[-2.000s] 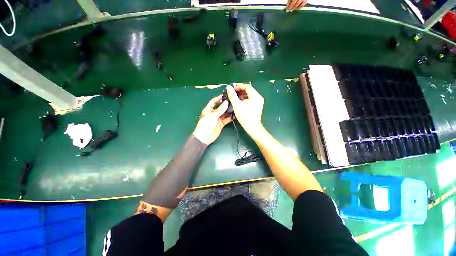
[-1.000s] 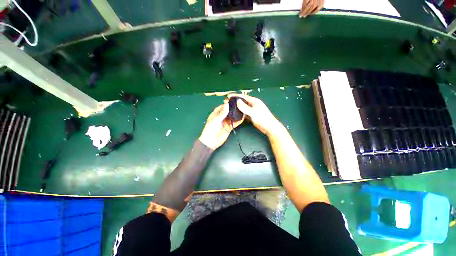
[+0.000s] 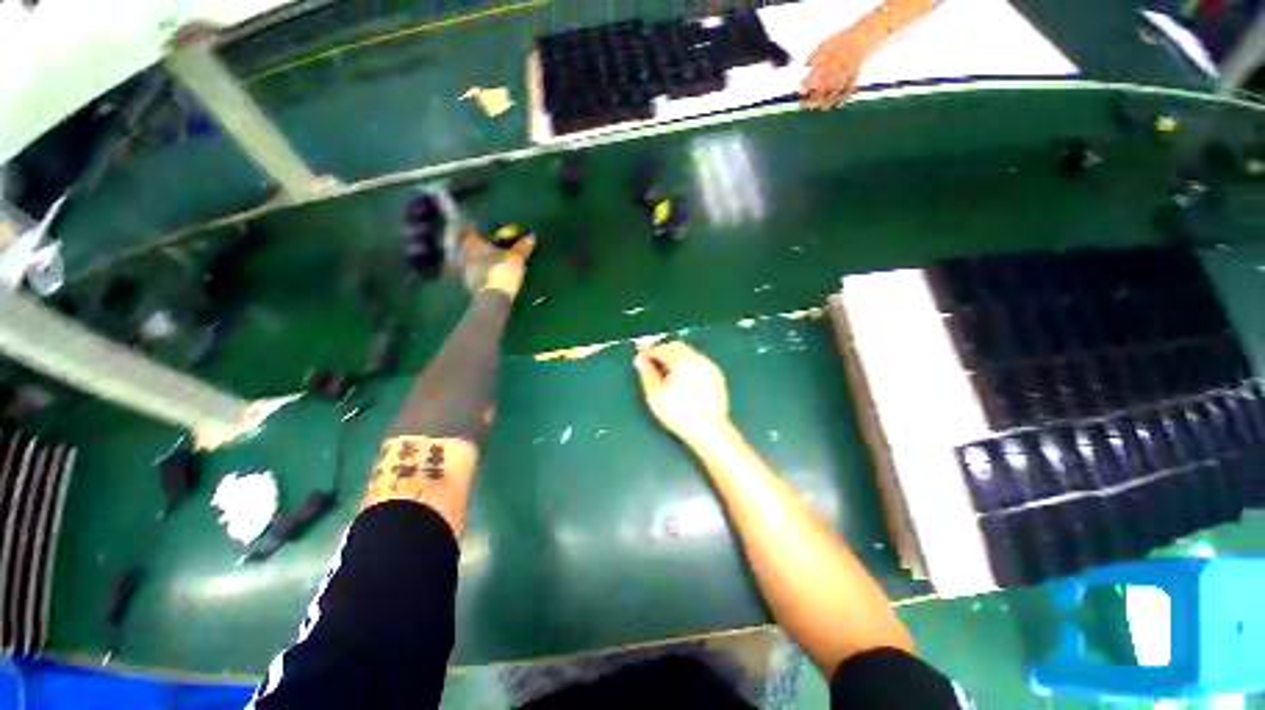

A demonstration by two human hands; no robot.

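Observation:
My left hand (image 3: 494,261) is stretched out over the green belt, blurred, with thumb and fingers apart beside a dark part with a yellow spot (image 3: 509,233); whether it touches it I cannot tell. A blurred dark object (image 3: 426,233) is just left of my left fingers. My right hand (image 3: 683,393) is above the bench near its worn far edge, fingers curled together, with no adapter or cord visible in it. A small dark reddish spot shows between its fingertips.
Stacked boards with black housings (image 3: 1110,416) stand right, a blue stool (image 3: 1179,631) below them. White crumpled paper (image 3: 246,505) and a dark corded adapter (image 3: 294,519) lie left. A metal post (image 3: 118,364) rises left. Another person's hand (image 3: 832,70) is opposite, beside a housing tray.
My hands have parted; the black housing is no longer between them. My left hand has moved forward and left over the belt. The cord bundle is gone from the bench in front of me.

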